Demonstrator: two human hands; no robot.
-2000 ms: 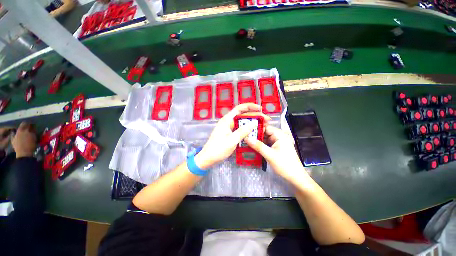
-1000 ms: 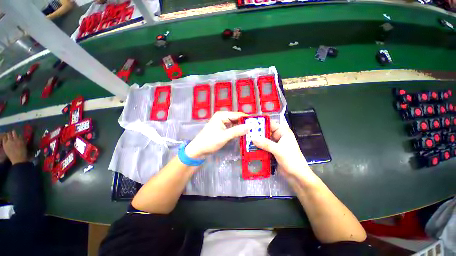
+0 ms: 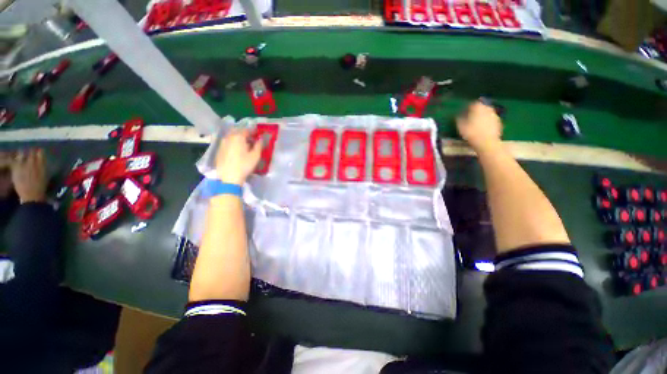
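Red front housings (image 3: 322, 155) lie in the top row of the whitish blister tray (image 3: 344, 256); several sit at the right and one (image 3: 266, 150) at the left. My left hand (image 3: 238, 155), with a blue band at the wrist, is over the upper left of the tray, its fingers at that left housing; its grip is partly hidden. My right hand (image 3: 480, 126) reaches over the belt's near edge beside a small dark part (image 3: 495, 108); it is blurred and its fingertips are unclear. A red unit (image 3: 418, 98) with a grey part lies on the belt behind the tray.
The green belt (image 3: 314, 95) carries scattered parts. A heap of red units with white labels (image 3: 110, 182) lies at left, near another person's hand (image 3: 29, 175). Black sub-assemblies (image 3: 635, 235) stand in rows at right. A glossy black case (image 3: 475, 226) lies right of the tray. A post (image 3: 146, 62) slants at upper left.
My hands have parted from the held red housing: the left moved to the tray's upper left, the right to the belt. A red unit now lies on the belt behind the tray. The view has shifted.
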